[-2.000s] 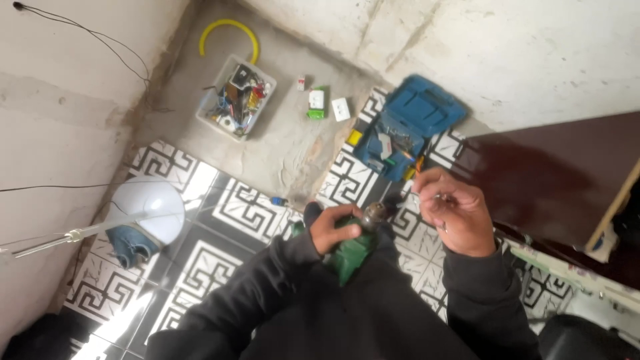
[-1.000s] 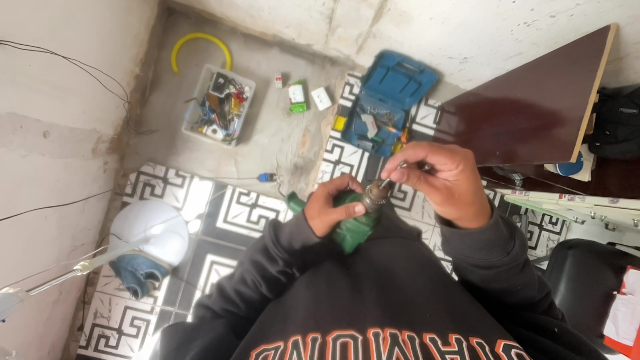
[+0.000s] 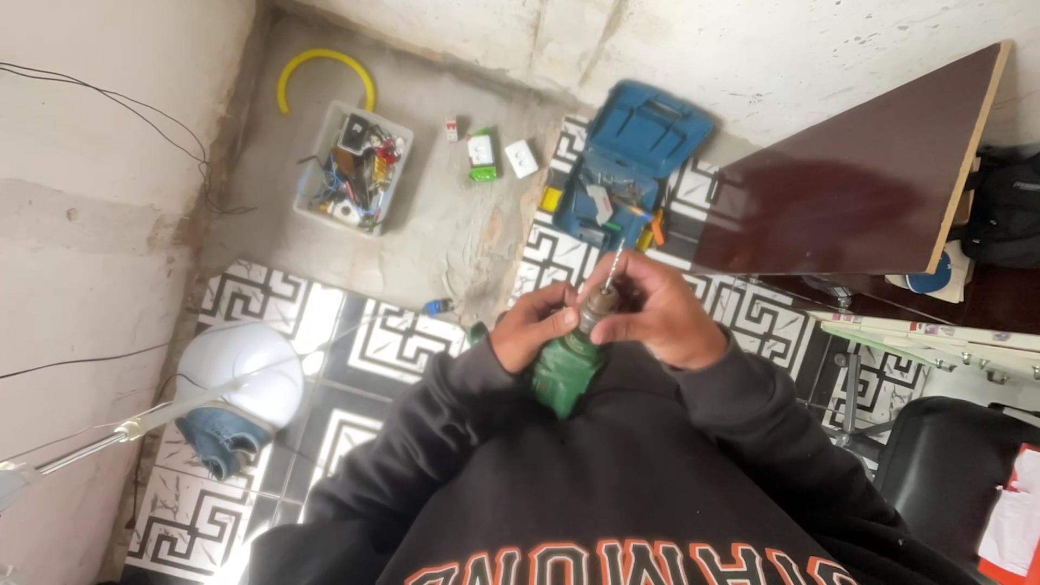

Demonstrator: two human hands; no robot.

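Observation:
A green power drill (image 3: 565, 378) is held close against my body, its metal chuck (image 3: 599, 303) pointing away from me. A spiral drill bit (image 3: 615, 266) stands out of the front of the chuck. My left hand (image 3: 536, 323) grips the drill and the near part of the chuck. The fingers of my right hand (image 3: 662, 313) are curled around the chuck from the other side, with the bit between thumb side and fingertips. The drill's handle is mostly hidden.
An open blue tool case (image 3: 650, 130) with tools lies on the patterned floor. Left of it are white sockets (image 3: 521, 158) and a plastic bin (image 3: 305, 199) of tools. A dark red board (image 3: 853, 187) is at the right, a black chair (image 3: 934, 479) below it.
My right hand has come from the right to the drill and now closes around the chuck. The bit now plainly shows at the chuck's front. My left hand still holds the drill.

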